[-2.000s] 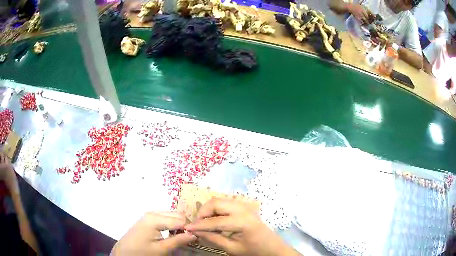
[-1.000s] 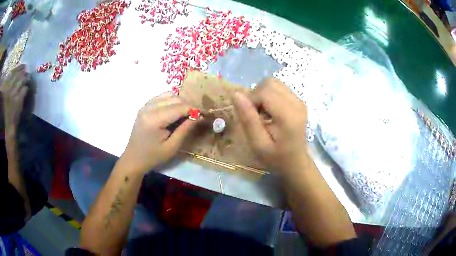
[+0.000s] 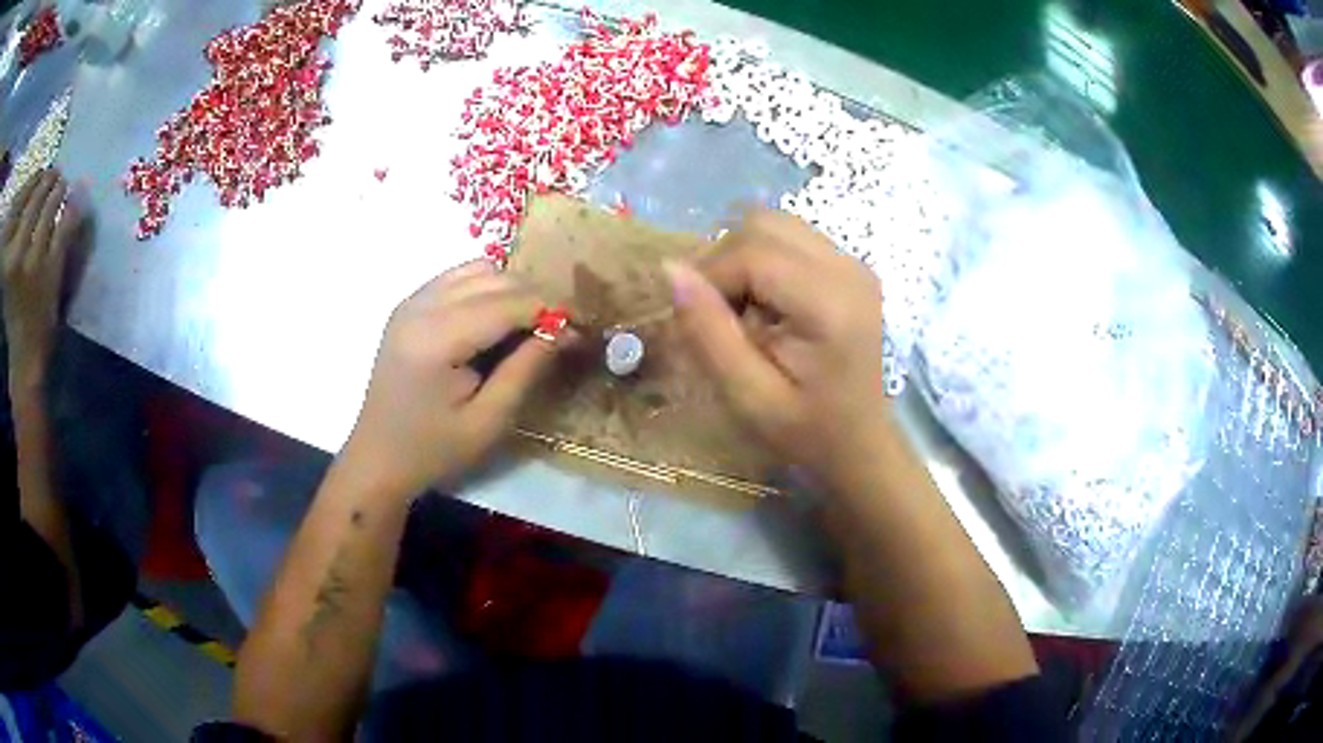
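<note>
My left hand (image 3: 443, 370) pinches a small red part (image 3: 550, 322) between thumb and fingertips, over the left side of the stained brown cardboard pad (image 3: 580, 421). My right hand (image 3: 791, 334) is over the pad's right side, fingers curled with thumb near the index finger. A faint thin stick seems to show at its fingertips, but blur hides whether it is gripped. A small white glue pot (image 3: 624, 351) stands on the pad between the hands. Thin straw-coloured sticks (image 3: 639, 465) lie along the pad's near edge.
Red part heaps (image 3: 580, 116) lie beyond the pad and at upper left (image 3: 247, 124). White parts (image 3: 842, 153) spread at right, beside a large clear bag (image 3: 1074, 334). Clear blister trays (image 3: 1219, 581) are at far right. A neighbour's hand (image 3: 36, 261) is at far left. A green belt (image 3: 943, 44) runs behind.
The view tilted down from the belt to the bench. My hands, together two seconds ago, are now apart, with the red part in my left. Little differs from one second ago.
</note>
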